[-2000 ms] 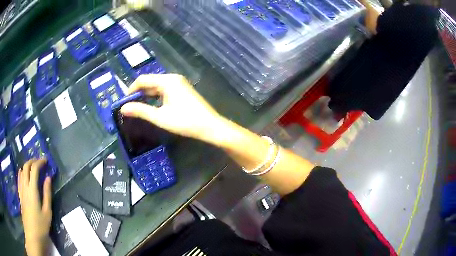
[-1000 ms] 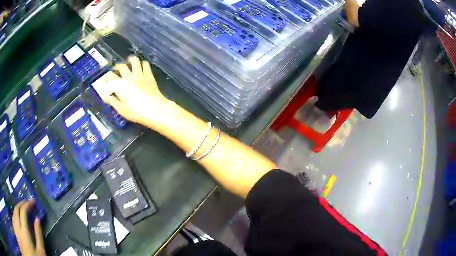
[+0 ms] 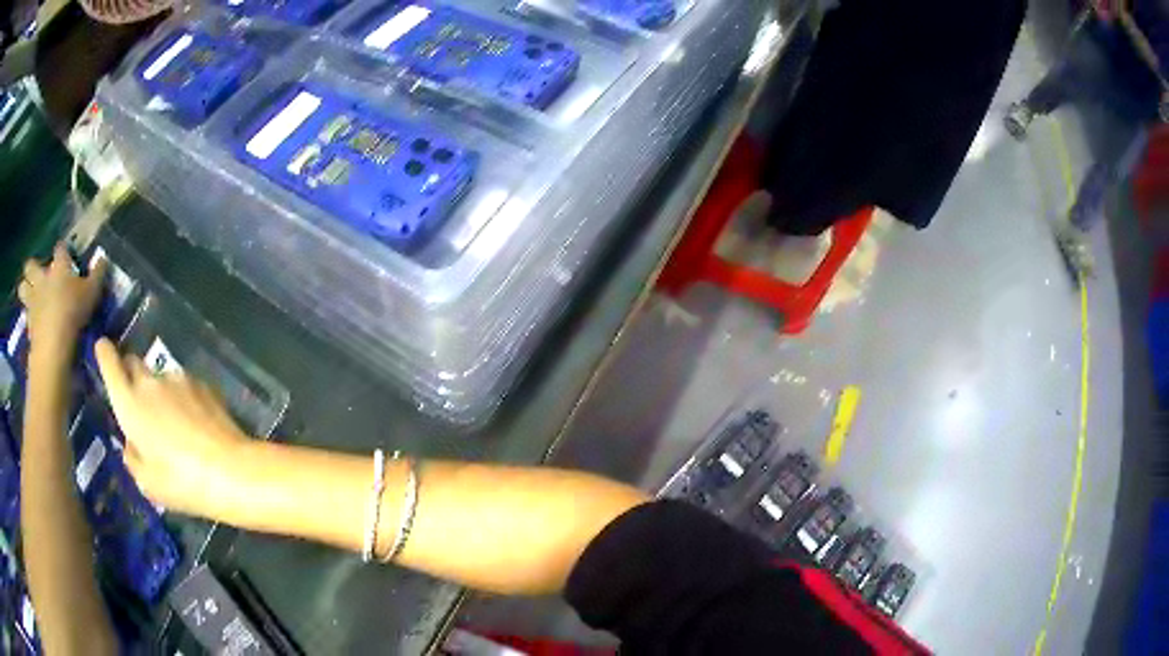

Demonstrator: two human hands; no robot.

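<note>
My left hand (image 3: 62,295) is at the far left, over the far part of the tray, fingers spread. My right hand (image 3: 160,429) is bent over the tray just nearer to me, index finger extended. The hands hide what is under them, so I cannot tell whether either holds a phone. A blue phone (image 3: 132,532) lies back-up in the tray, below my right hand. The clear tray (image 3: 263,408) shows a bare pocket corner with a small white label (image 3: 162,356). Black batteries (image 3: 215,615) lie at the bottom edge, partly cut off.
A tall stack of clear trays (image 3: 385,301) holding blue phones (image 3: 359,160) stands beyond my right forearm. Right of the bench are a red stool (image 3: 769,285), a person in dark clothing (image 3: 885,103) and a tray of dark phones on the floor (image 3: 820,519). Another person's legs show at upper right.
My left hand has moved up to the far part of the tray. My right hand has drawn nearer and left. The view has shifted, so the tray stack looks larger and the batteries sit lower.
</note>
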